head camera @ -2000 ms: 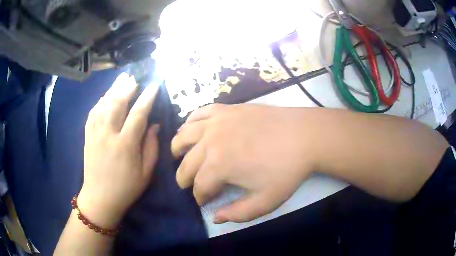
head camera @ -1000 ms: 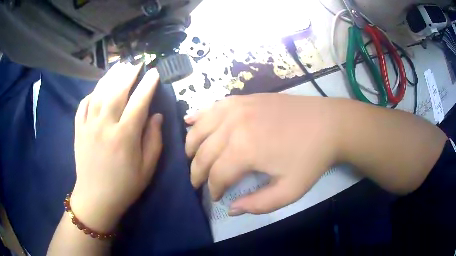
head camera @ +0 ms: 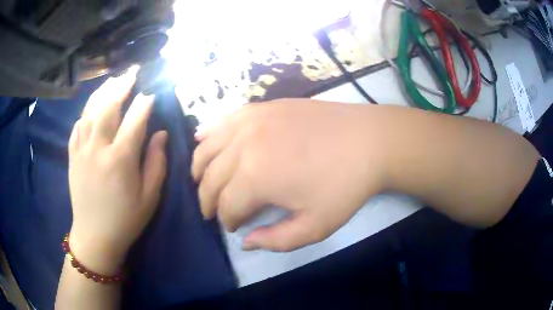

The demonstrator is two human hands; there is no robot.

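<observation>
Navy cloth lies flat under the machine head and hangs towards the lower edge. My left hand, with a red bead bracelet at the wrist, rests flat on the cloth with fingers spread, fingertips close to the bright needle area, which glare hides. My right hand is at the cloth's right edge, its fingers curled down and its thumb apart. The contact of its fingertips with the cloth is partly hidden, so a grip cannot be told.
Scissors with a green and a red handle lie at the upper right, with thin cords around them. A black cable crosses the worn, mottled machine bed. A white label strip is on the table at the right.
The whole view has shifted, so hands, cloth and scissors appear farther left and slightly higher. Glare now covers the ridged knob seen one second ago. Both hands keep much the same pose.
</observation>
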